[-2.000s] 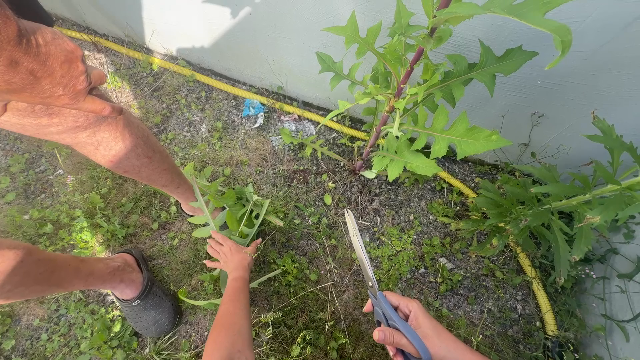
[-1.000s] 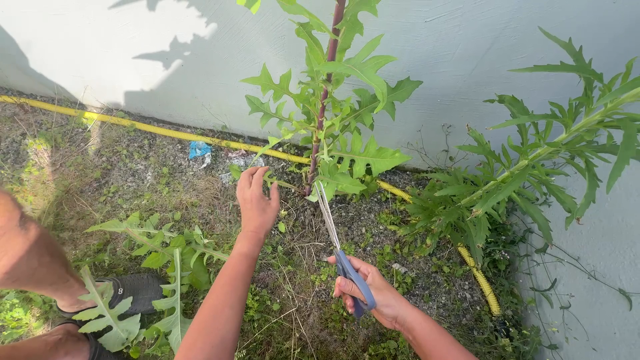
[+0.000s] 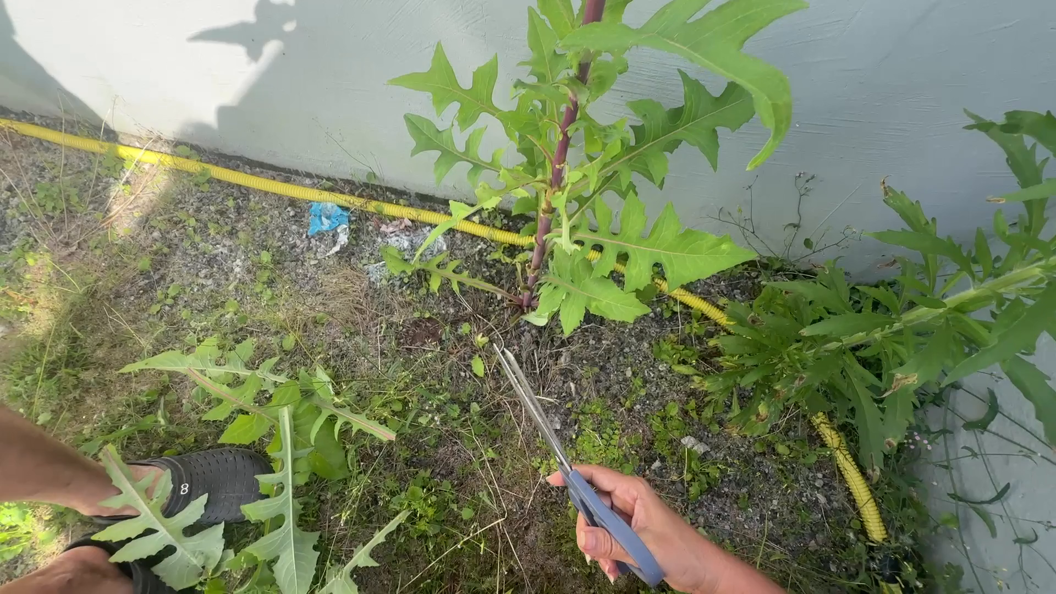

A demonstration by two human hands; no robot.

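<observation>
My right hand [image 3: 631, 528] comes in at the lower right, its fingers through the handles of blue-handled scissors [image 3: 569, 470]. The blades lie nearly together and point up and left, just below the base of a tall plant with a purple stem [image 3: 563, 148] and lobed green leaves. Cut lobed leaves [image 3: 285, 495] lie on the ground at the lower left. My left hand is out of view.
A yellow corrugated hose [image 3: 272, 185] runs along the foot of a pale wall [image 3: 355, 82]. Blue litter [image 3: 327, 218] lies near it. Another leafy plant [image 3: 907, 322] leans in at the right. At lower left, another person's feet wear dark clogs [image 3: 216, 483].
My left hand, near the base of the purple-stemmed plant a second ago, has gone out of view. The scissors' tips now sit a little below the plant's base.
</observation>
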